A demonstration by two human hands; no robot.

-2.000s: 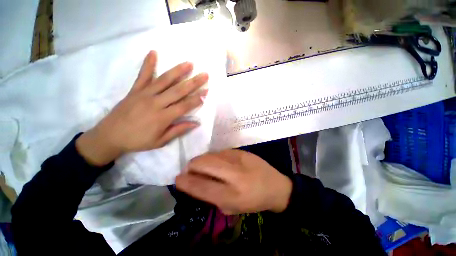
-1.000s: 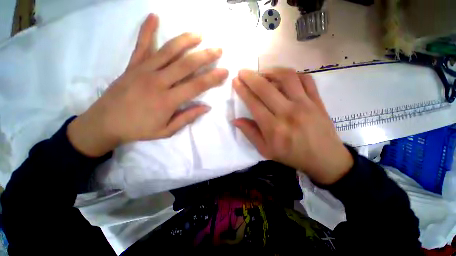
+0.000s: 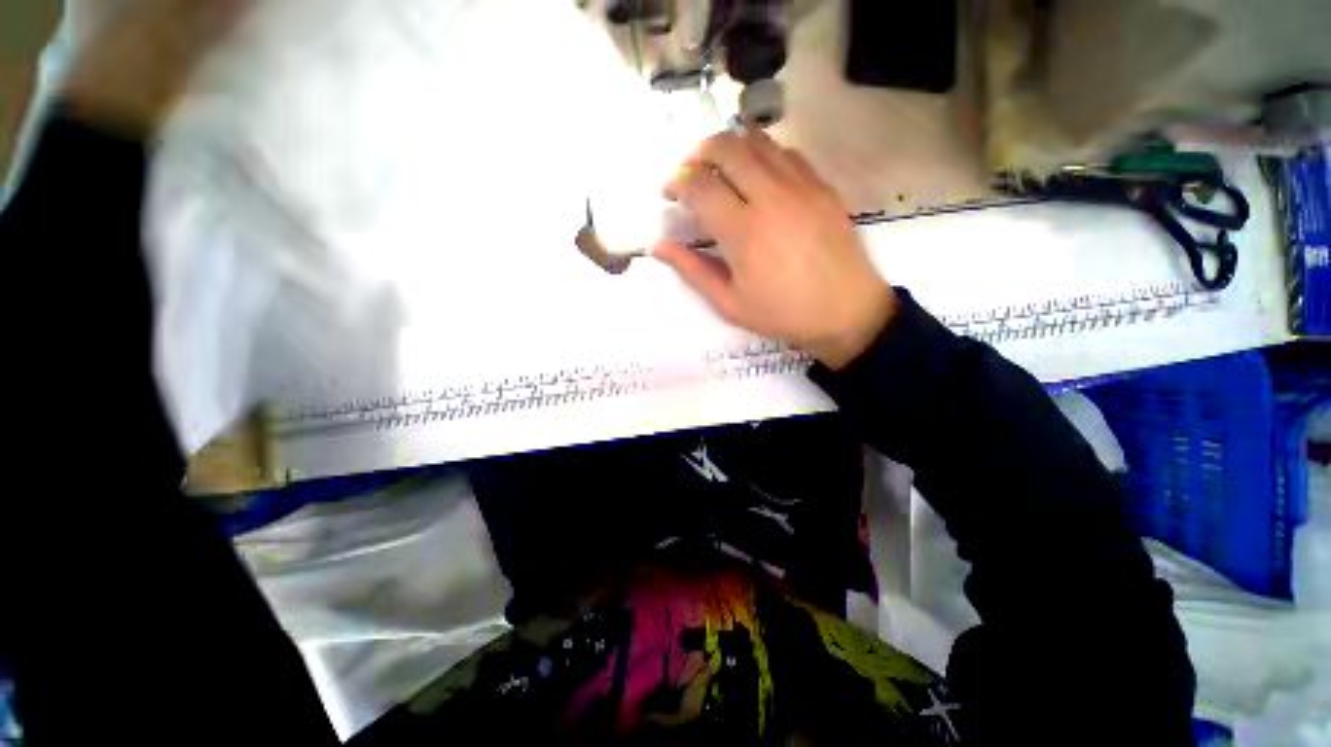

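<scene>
White fabric (image 3: 336, 161) is spread over the left of the machine table, washed out by the lamp. My left hand (image 3: 153, 51) is blurred at the top left, partly cut off by the edge, on or over the cloth; its grip is unclear. My right hand (image 3: 788, 241) is just below the presser foot area (image 3: 708, 80), thumb and forefinger closed on the fabric's edge. A small dark curved gap (image 3: 606, 251) shows left of its thumb. Glare hides the needle.
Black scissors (image 3: 1177, 219) lie at the right, beside a green-handled tool (image 3: 1168, 164). A black pad (image 3: 901, 44) is on the machine bed. A printed ruler (image 3: 1080, 310) runs along the table's front edge. A blue basket (image 3: 1197, 467) and white cloth are below.
My left hand has moved up and left, away from the table's middle. My right hand has moved up and left toward the needle. The fabric has shifted away from the front edge, uncovering the ruler.
</scene>
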